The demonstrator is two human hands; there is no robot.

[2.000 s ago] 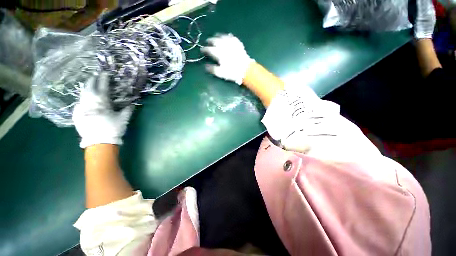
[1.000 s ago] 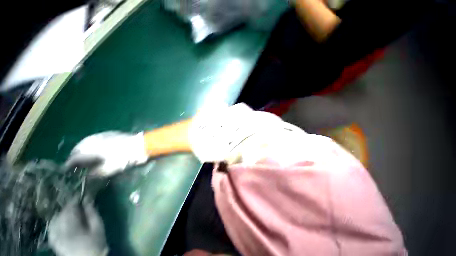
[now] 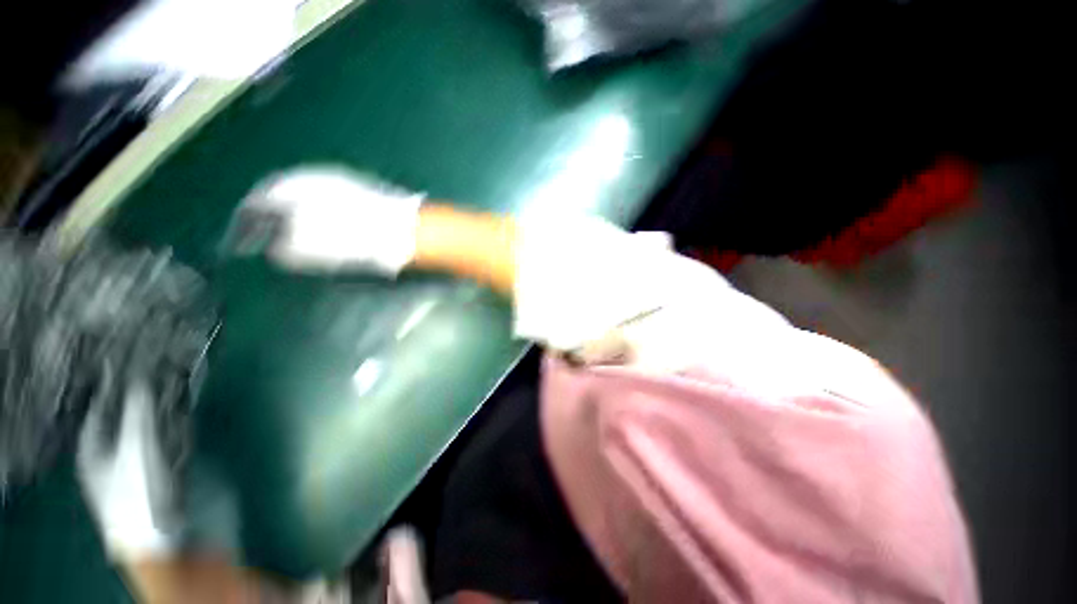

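Note:
A grey tangled heap of cables (image 3: 89, 336), badly blurred, lies on the green bench at the left; its clear bag cannot be made out. My left hand (image 3: 132, 478), in a white glove, is at the near edge of the heap, low on the left; its fingers are blurred against the cables, so its hold cannot be told. My right hand (image 3: 337, 222), in a white glove, is over the green surface right of the heap, apart from it. Its darker fingertips are curled and blurred, and I cannot tell whether they hold anything.
The green bench (image 3: 390, 112) has a pale raised far edge (image 3: 148, 148). White sheet-like material (image 3: 195, 35) lies beyond it. A shiny grey bag (image 3: 638, 26) lies at the top. Small whitish flecks (image 3: 367, 375) are on the bench. A red stool (image 3: 903, 218) is at the right.
Since two seconds ago the view has swung right, shifting the heap left. Since one second ago, the heap and both hands appear higher in view. My right hand has drawn away from my left.

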